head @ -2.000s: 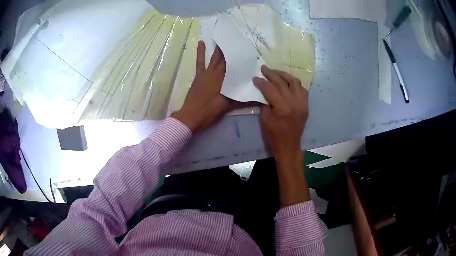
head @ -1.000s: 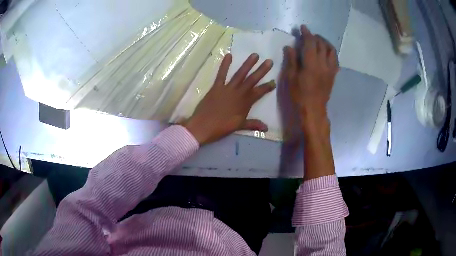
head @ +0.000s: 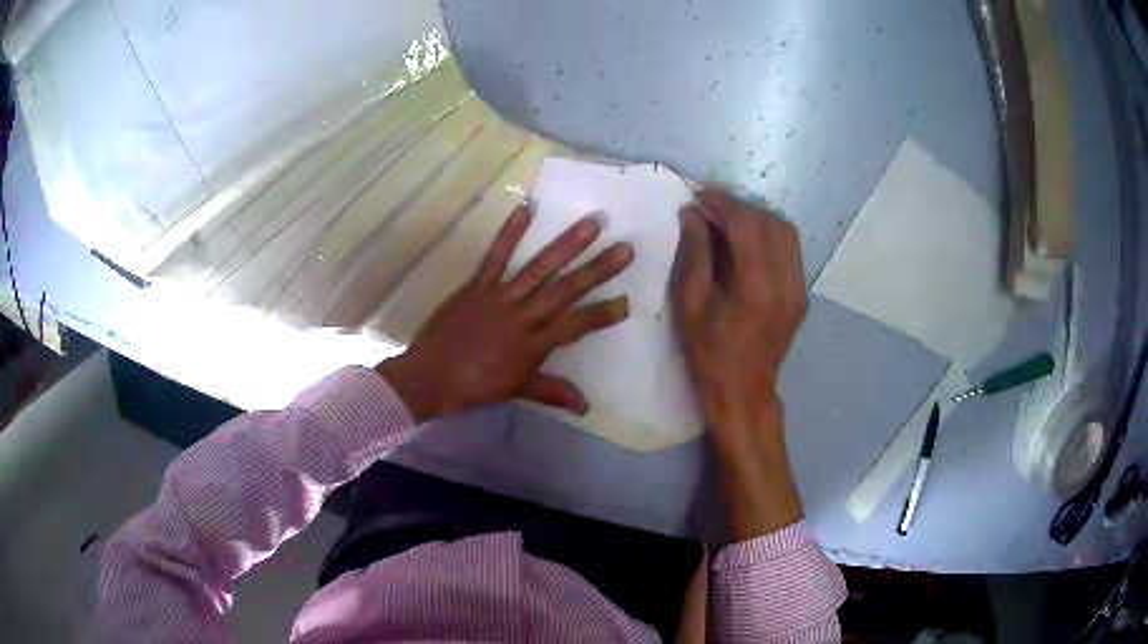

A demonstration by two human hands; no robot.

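Note:
A large curved white pattern sheet [head: 101,113] with a fan of cream-yellow strips [head: 365,189] lies across the left and middle. Shiny glints show on the strips. A smaller white pattern piece [head: 617,201] lies over the fan's right end, with a yellowish edge showing below it. My left hand [head: 510,321] lies flat on this piece with its fingers spread. My right hand [head: 743,277] is at the piece's right edge, fingers bent and thumb close to them. Whether it holds a small tool or the edge is hidden.
On the right are a loose white sheet [head: 925,252], a narrow paper strip [head: 888,466], a pen [head: 919,472], a green-handled thin tool [head: 1013,375], a whitish tape roll [head: 1070,453] and black scissor handles [head: 1079,513]. A brown and cream bundle [head: 1039,151] stands at upper right.
The white piece, bent up between my hands two seconds ago, now lies flat. My left hand has spread on it. My right hand has moved to its right edge. The view has turned and shifted.

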